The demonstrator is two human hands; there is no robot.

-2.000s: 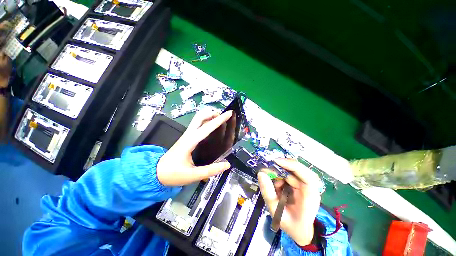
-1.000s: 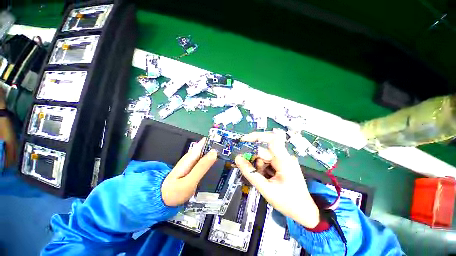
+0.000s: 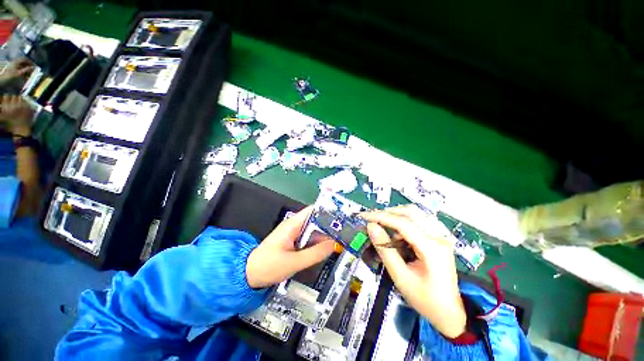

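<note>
My left hand [image 3: 286, 250] holds a silver-edged phone mid-frame [image 3: 311, 285] by its upper end, tilted over the foam tray. A blue-black mainboard [image 3: 339, 224] with a green spot lies at the frame's upper end. My right hand [image 3: 416, 261] has its thumb and fingertips at the board's right edge, by the green spot. Whether the board is seated in the frame cannot be told. A thin dark stick, perhaps tweezers, shows faintly at the right fingers. Below, the black foam tray [image 3: 236, 204] holds more mid-frames.
Stacked black trays [image 3: 152, 148] with several phones stand at left. Loose boards [image 3: 261, 161] lie behind the tray; one board [image 3: 306, 89] lies on the green belt. A yellow-taped post [image 3: 586, 218] and a red bin [image 3: 611, 326] are at right. Another person's hands [image 3: 15, 106] show at far left.
Since two seconds ago, the mid-frame has turned from its dark face to its open inner side. The board has come from my right hand onto the frame's upper end. The view has shifted.
</note>
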